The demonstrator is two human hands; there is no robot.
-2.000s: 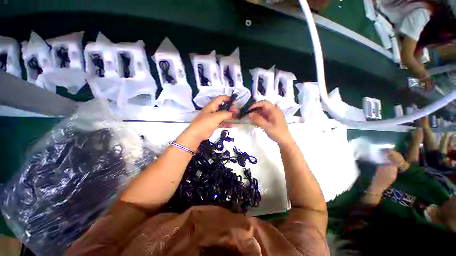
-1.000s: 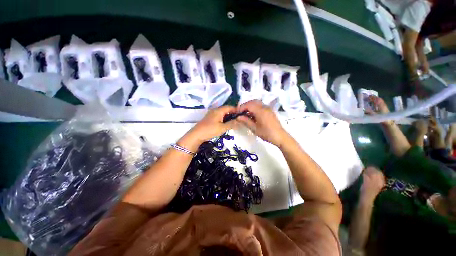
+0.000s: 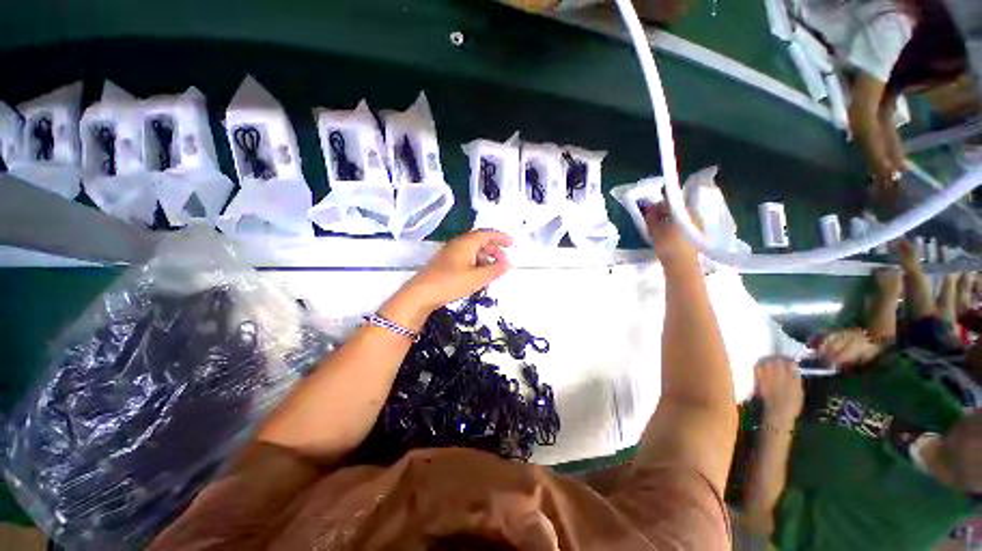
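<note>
My left hand (image 3: 471, 266) is above the cable pile, near the belt's edge rail. Its fingers are curled, and no cable shows in it. My right hand (image 3: 670, 230) is stretched to the right, its fingertips at a white wrapped tray (image 3: 628, 196). The fingers are small and blurred, so what they hold cannot be told. A tangled pile of black cables (image 3: 463, 393) lies in front of me. On the belt stand several white wrapped trays with a coiled black cable in each, one of them (image 3: 491, 178) ahead of my left hand.
A clear plastic bag (image 3: 162, 398) with dark contents lies at left. White sheets (image 3: 732, 334) lie right of the pile. A white curved tube (image 3: 659, 97) crosses the view over the belt. A person in green (image 3: 883, 431) sits at right; another person's arms (image 3: 874, 129) show at upper right.
My hands have parted: the right has moved right, out to a tray, while the left stays near the rail. The dark cable between them no longer shows there. The trays have shifted left.
</note>
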